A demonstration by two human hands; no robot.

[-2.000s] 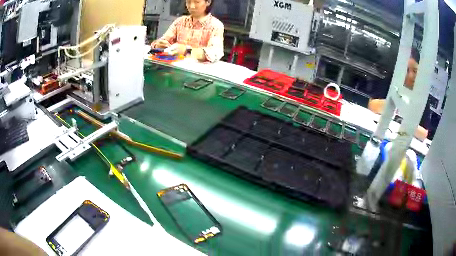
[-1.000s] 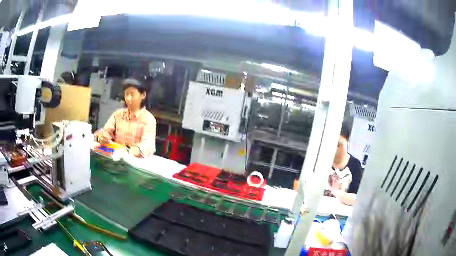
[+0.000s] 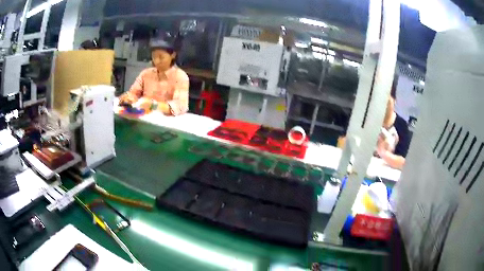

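Note:
Neither of my hands is in the picture. A black phone middle frame (image 3: 78, 258) lies on the white work sheet (image 3: 50, 244) at the lower left, cut off by the bottom edge. Another dark frame (image 3: 112, 211) lies on the green conveyor belt (image 3: 175, 233) beside the yellow strap (image 3: 99, 222). A large black blister tray (image 3: 239, 201) with rectangular pockets lies on the belt in the middle. Several thin dark frames (image 3: 244, 157) lie in a row behind it, somewhat blurred.
A white upright fixture (image 3: 95, 127) and metal rails (image 3: 70, 195) stand left. A red tray (image 3: 255, 138) with dark frames and a tape roll lies on the far side. A grey post (image 3: 366, 122), bottle (image 3: 329, 197) and red-labelled bin (image 3: 371, 226) are right. Two people sit across.
The view swung up and right, then partly back down. The middle frame seen low in the centre two seconds ago is out of view or gone; I cannot tell which.

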